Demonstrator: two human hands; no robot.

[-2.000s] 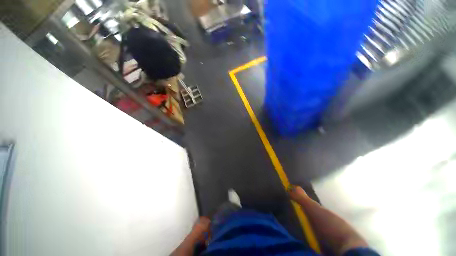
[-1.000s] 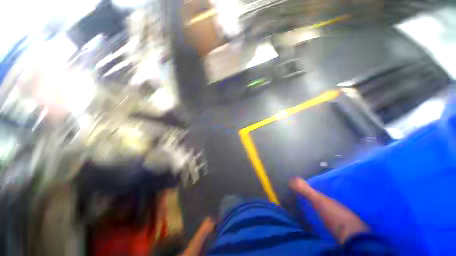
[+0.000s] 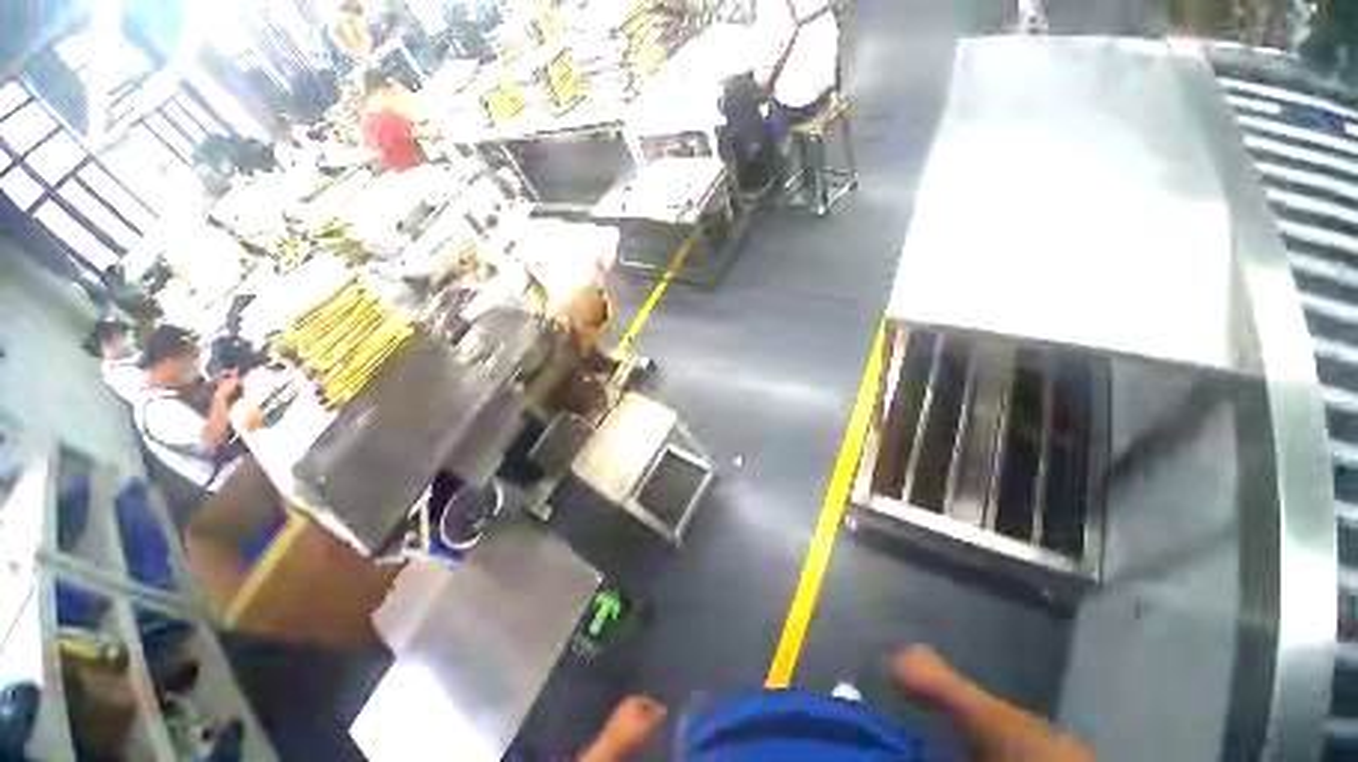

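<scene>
My left hand (image 3: 629,728) is at the bottom edge, left of my blue shirt, small and blurred; nothing shows in it, and its fingers cannot be made out. My right hand (image 3: 926,677) is at the bottom, right of the shirt, its fingers blurred and nothing visible in it. Neither hand touches anything I can see. Nearest ahead on the right is a steel worktable (image 3: 1080,194) with a slatted metal frame (image 3: 983,447) below its near end. At lower left is a small steel table (image 3: 484,640).
A roller conveyor (image 3: 1318,253) runs along the right edge. A yellow line (image 3: 828,551) marks the dark aisle. On the left are a low metal stand (image 3: 644,465), a brown carton (image 3: 283,581), tables with yellow-edged stacks (image 3: 346,340), and several people, one seated beside the aisle.
The view has moved along the aisle and lifted. The blue object on the right has left the picture, and the steel worktable and left-side tables now show. Both arms stay low beside the body.
</scene>
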